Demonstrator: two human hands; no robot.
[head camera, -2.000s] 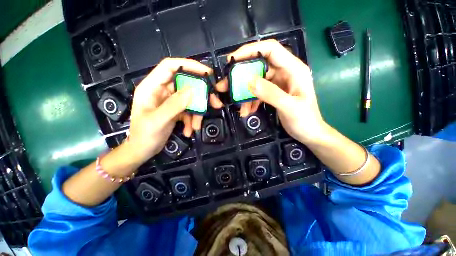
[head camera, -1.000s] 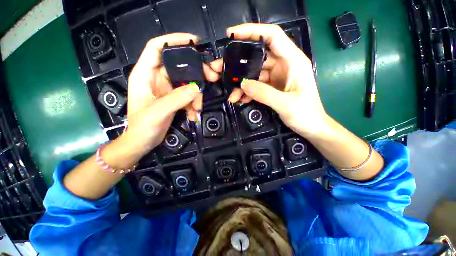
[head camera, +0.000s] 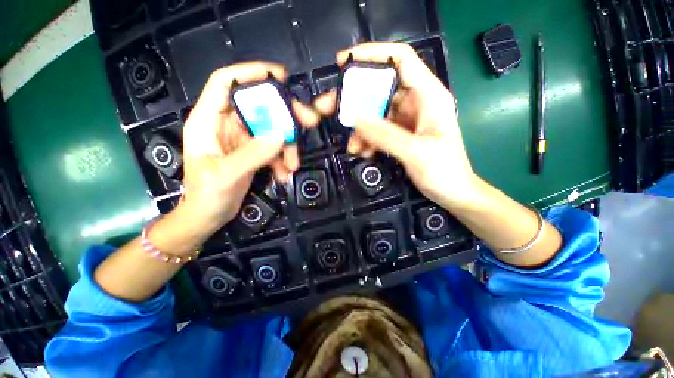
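My left hand (head camera: 229, 140) holds a strapless smartwatch body (head camera: 264, 111), screen up, its display lit white with light blue at the lower part. My right hand (head camera: 414, 122) holds a second smartwatch body (head camera: 367, 92), also lit white with some blue. Each thumb rests on the lower part of its screen. Both watches are held apart above a black blister tray (head camera: 262, 33). More watch bodies lie sensor side up in the tray's pockets, such as one just below my hands (head camera: 310, 189). The fingers beneath the watches are partly hidden.
A single black watch unit (head camera: 501, 50) lies on the green surface (head camera: 488, 140) right of the tray. A black pen (head camera: 541, 107) with a gold band lies beside it. Black gridded trays stand at the far right (head camera: 644, 88) and far left (head camera: 26, 258).
Both displays went from green to black with small red and green marks, and are now white and blue. My hands moved up, then slightly back down, still holding the watches.
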